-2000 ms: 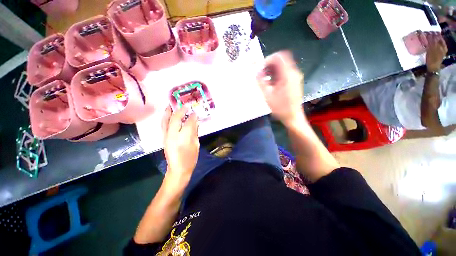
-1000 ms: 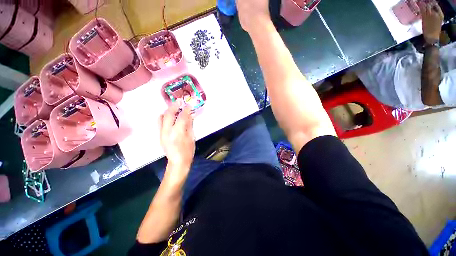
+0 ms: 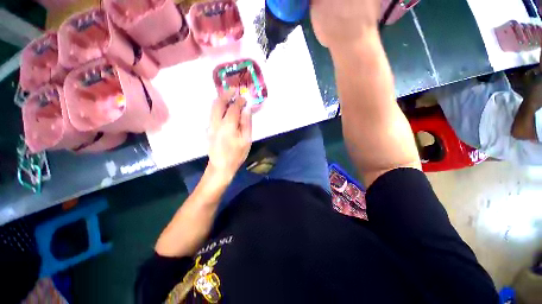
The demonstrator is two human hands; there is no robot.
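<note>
A pink housing (image 3: 259, 104) stands upright on the white work mat (image 3: 184, 113). A green frame circuit board (image 3: 259, 80) sits inside its rim, with a small yellow spot near the fingertips. My left hand (image 3: 230, 133) grips the near rim, its fingertips at the board's edge. My right hand (image 3: 344, 21) is at the top edge, partly cut off, against the blue electric screwdriver (image 3: 288, 8); its fingers are mostly hidden. The screwdriver's dark nose is over the pile of screws (image 3: 260, 27), blurred.
Several pink housings (image 3: 89, 98) cluster at the left, and another (image 3: 217, 24) stands behind the worked one. Loose frame boards (image 3: 32, 169) lie on the dark bench (image 3: 125, 169) at far left. A person in grey (image 3: 505, 113) is at the right, near a red stool (image 3: 437, 142).
My right hand has moved up and across to the screwdriver, whose nose has shifted left over the screws. My left hand stays at the housing. The view has also shifted.
</note>
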